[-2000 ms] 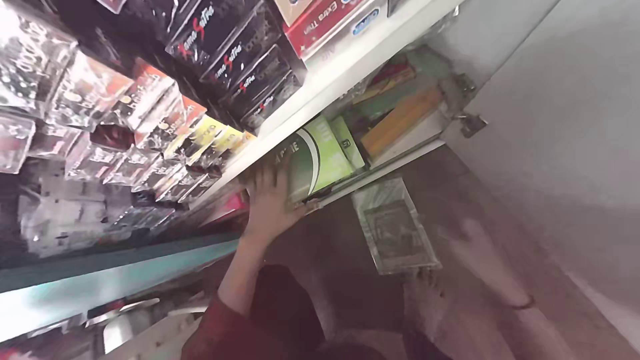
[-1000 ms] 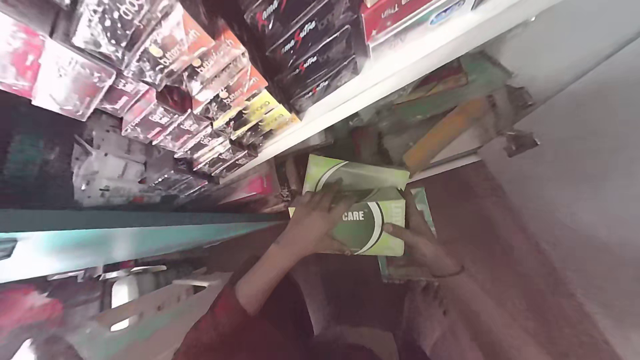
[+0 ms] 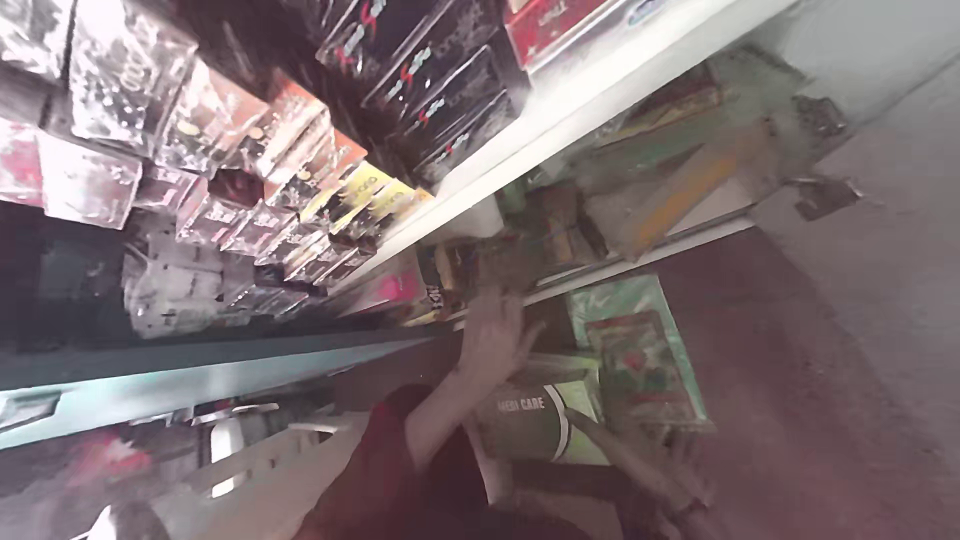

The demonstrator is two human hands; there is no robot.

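My left hand (image 3: pixel 491 330) reaches to the edge of the lower shelf, its fingers spread and blurred, with nothing seen in it. Below it, near my lap, is a green and white cardboard box (image 3: pixel 529 424) that bears writing. My right hand (image 3: pixel 637 454) is at the box's right side, blurred, with a finger against it; whether it grips the box is unclear. Just beyond the right hand, a flat clear plastic packet with a green border (image 3: pixel 637 352) lies on the floor.
Small wrapped cartons (image 3: pixel 217 120) and dark boxes (image 3: pixel 442 90) fill the upper shelf, whose white edge (image 3: pixel 585 97) runs diagonally. The lower shelf holds an orange-yellow item (image 3: pixel 686 195). A metal bracket (image 3: pixel 821 199) juts out at the right, and a pale blue ledge (image 3: pixel 187 382) crosses the left.
The green box was on the lower shelf, then between both hands, and is now nearer my lap. My left hand has let go of it and moved back toward the shelf.
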